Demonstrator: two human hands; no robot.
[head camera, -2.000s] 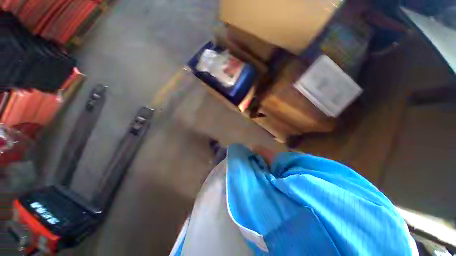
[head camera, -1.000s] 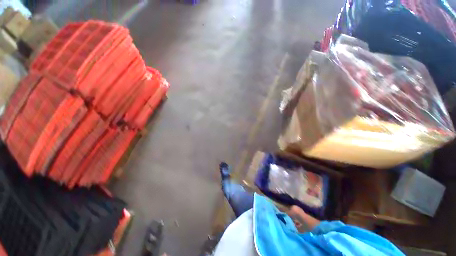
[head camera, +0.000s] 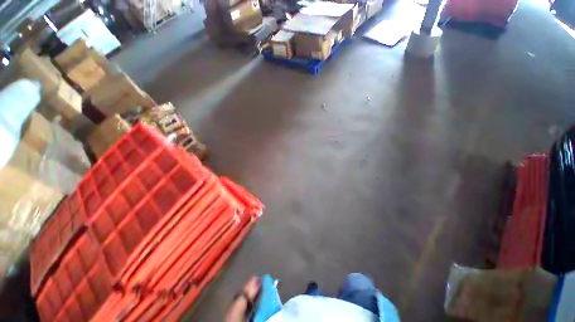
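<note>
My left hand (head camera: 244, 298) is small and blurred at the bottom edge, beside my blue sleeve, with a dark band at the wrist. Nothing shows in it, but its fingers are not clear. My right hand is not in view. A stack of red-orange plastic grids (head camera: 139, 214) lies left of my left hand, apart from it as far as I can tell.
Cartons (head camera: 116, 94) stand behind the grids. Further ahead, cartons lie on a blue pallet (head camera: 313, 65) near a pillar (head camera: 431, 22) with a whitish base. At right are a red stack (head camera: 526, 210), a black-wrapped stack (head camera: 563, 201) and a brown carton (head camera: 501, 292).
The view has moved forward and up along the aisle. The film-wrapped carton and blue tray have left view. My left hand now shows; the hand seen at right is out of view.
</note>
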